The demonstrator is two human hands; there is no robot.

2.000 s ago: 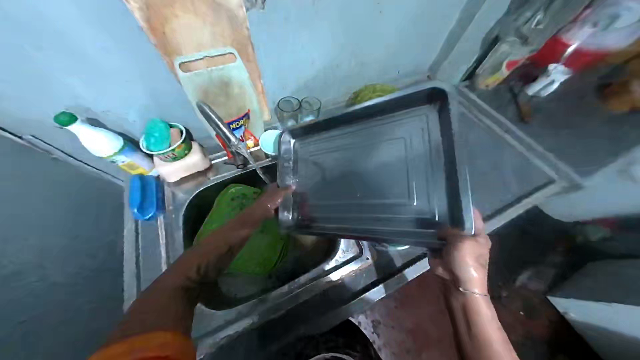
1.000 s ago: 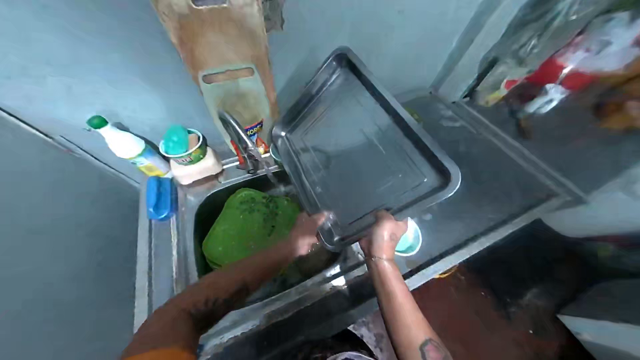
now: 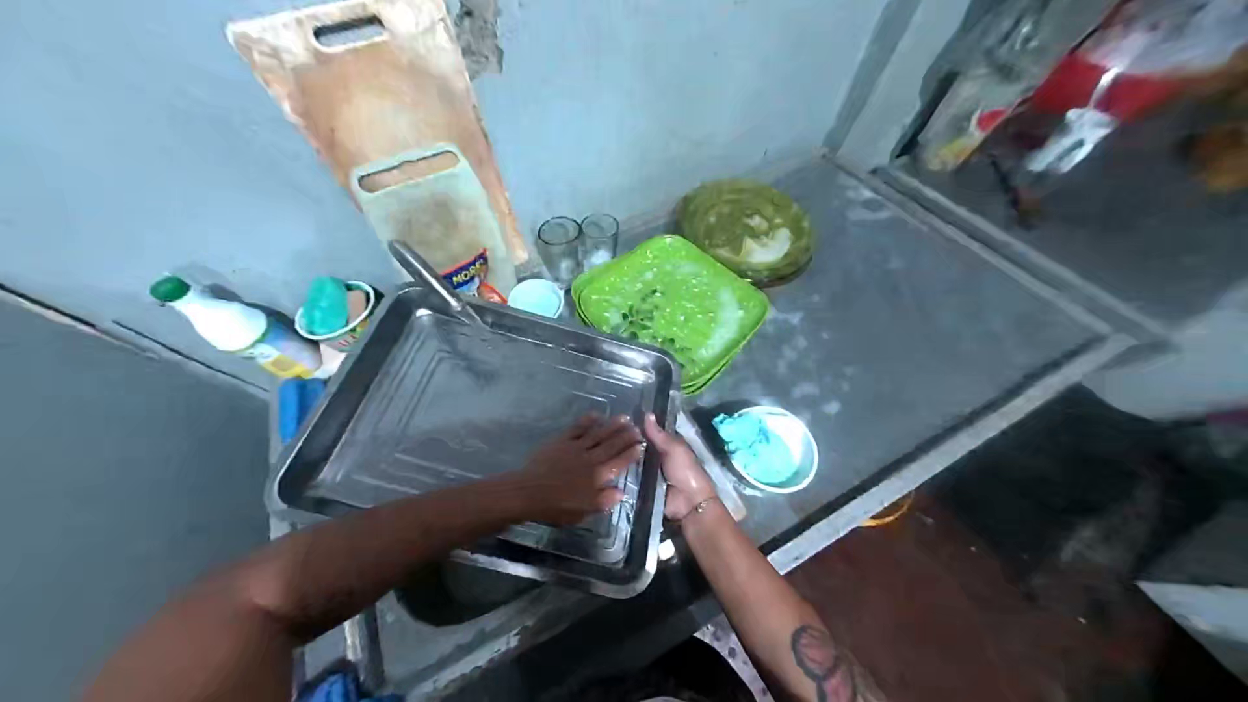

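A rectangular metal baking tray (image 3: 468, 409) lies tilted over the sink (image 3: 468, 590), below the faucet (image 3: 434, 283). My right hand (image 3: 681, 473) grips its right rim, thumb on top. My left hand (image 3: 585, 468) rests with spread fingers on the tray's inner surface near that side. Just beyond the tray, wet green square plates (image 3: 673, 302) are stacked on the counter. A white bowl (image 3: 795, 448) with a turquoise cloth or sponge (image 3: 756, 447) in it stands right of my right hand. Most of the sink is hidden by the tray.
Round olive-green plates (image 3: 746, 229), two drinking glasses (image 3: 575, 244) and a small light bowl (image 3: 536, 297) stand along the wall. Cutting boards (image 3: 380, 97) lean there. A green-capped bottle (image 3: 229, 322) and a tub (image 3: 341, 317) are at the left. The counter's front edge (image 3: 936, 468) runs diagonally.
The tray has moved left over the sink and lies flatter. My left hand has moved from its rim onto its inner surface. Green plates seen in the sink earlier are hidden or no longer there.
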